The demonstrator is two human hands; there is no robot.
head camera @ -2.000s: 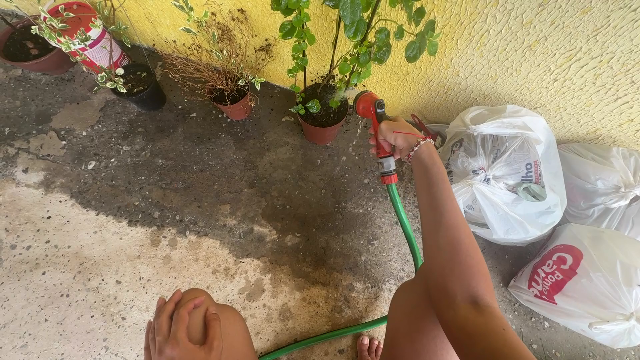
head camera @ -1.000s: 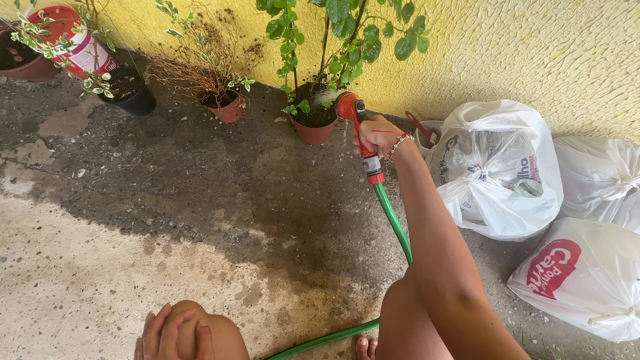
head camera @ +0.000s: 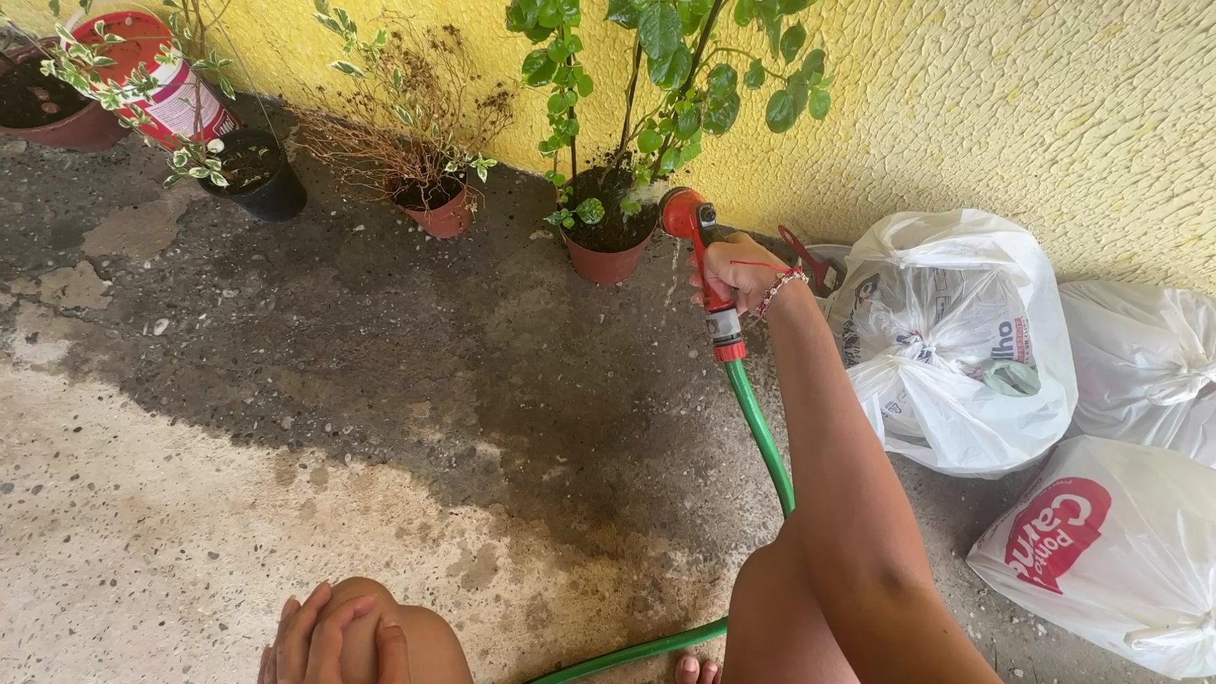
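My right hand is closed around the handle of a red hose spray nozzle, which joins a green garden hose. The nozzle's head is beside the rim of a terracotta-coloured pot that holds a leafy green plant. Some water sprays toward the soil and a few drops fall below the head. At the bottom, my left hand rests on my bent knee with its fingers slightly apart and nothing in it.
Along the yellow textured wall stand a small pot with a dry, twiggy plant, a black pot, a red and white bucket and a brown pot. Tied white plastic bags lie at right. The concrete floor is partly wet.
Compared with two seconds ago, the nozzle in my right hand has moved left, closer to the leafy plant's pot. My left hand stays on the knee.
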